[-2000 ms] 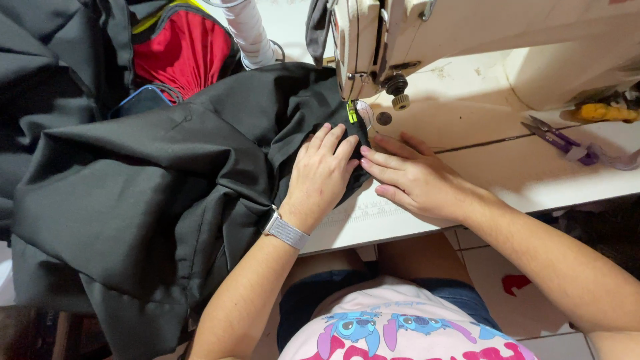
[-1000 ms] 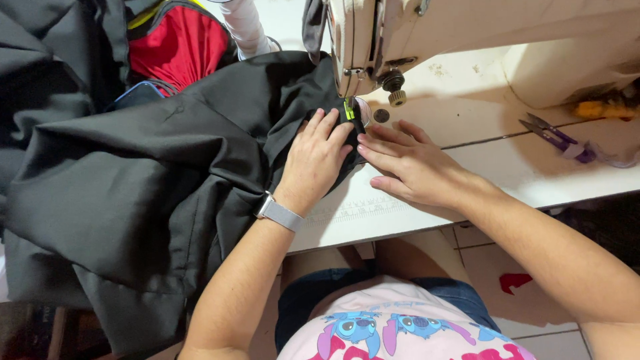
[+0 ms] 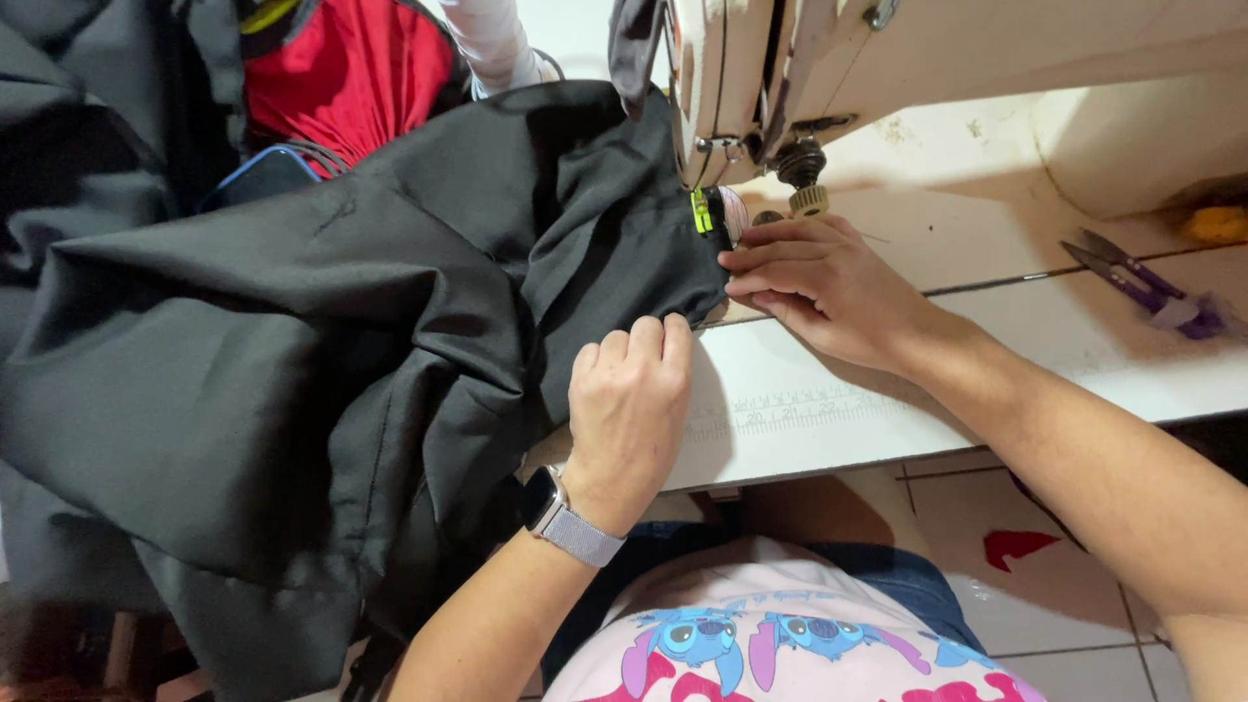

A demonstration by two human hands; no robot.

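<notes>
Black fabric [image 3: 234, 341] spreads over the left of the table, its right end under the head of a sewing machine [image 3: 726, 88]. A neon yellow-green presser foot [image 3: 701, 211] rests on the fabric's right edge. My left hand [image 3: 629, 400], with a watch [image 3: 565, 517] at its wrist, has its fingers curled on the fabric's near edge, gripping it. My right hand [image 3: 819, 278] pinches the fabric's right edge just beside the foot; its fingertips partly hide that edge. The needle cannot be made out.
Thread snips [image 3: 1131, 278] with purple handles lie on the table [image 3: 1033, 361] at right, near an orange item [image 3: 1219, 224]. Red cloth [image 3: 341, 78] and a blue-edged phone-like object [image 3: 263, 175] are at upper left. A printed ruler scale [image 3: 790, 414] runs along the front edge.
My left hand has moved from flat beside the presser foot toward the table's front edge, and its fingers have curled. The right hand's fingers have drawn together at the fabric edge.
</notes>
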